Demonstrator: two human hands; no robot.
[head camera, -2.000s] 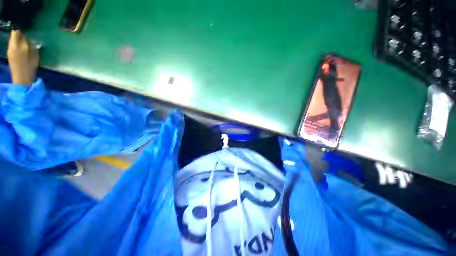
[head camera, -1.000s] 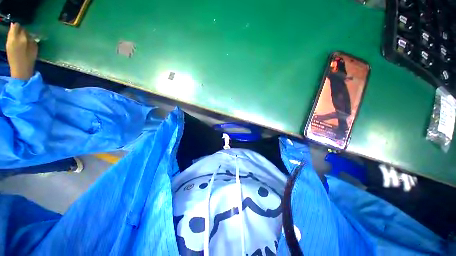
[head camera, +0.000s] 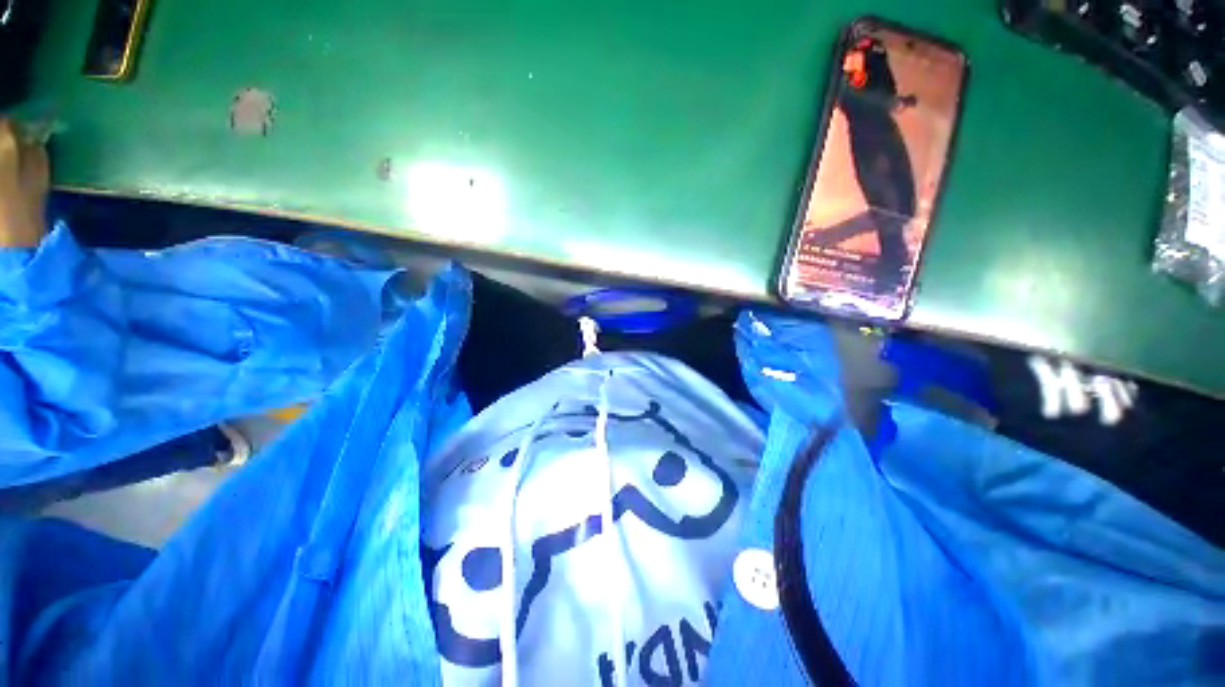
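Note:
A smartphone (head camera: 873, 175) with a lit pinkish screen lies face up on the green bench (head camera: 605, 161), its lower end close to the front edge. The screen shows a dark figure. Neither of my hands can be made out. My open blue coat (head camera: 349, 497) and the white cartoon-print top (head camera: 578, 523) fill the lower middle. No hand touches the phone.
A yellow-edged phone (head camera: 116, 38) lies at the upper left. Another person's hand (head camera: 20, 181) and blue sleeve (head camera: 175, 336) are at the left edge. A black parts tray (head camera: 1155, 47) and clear plastic bag (head camera: 1196, 208) are at the right.
The view has shifted, so the phone and bench appear higher. The tray and the other person's hand are now more cut off. The phone still lies near the bench edge.

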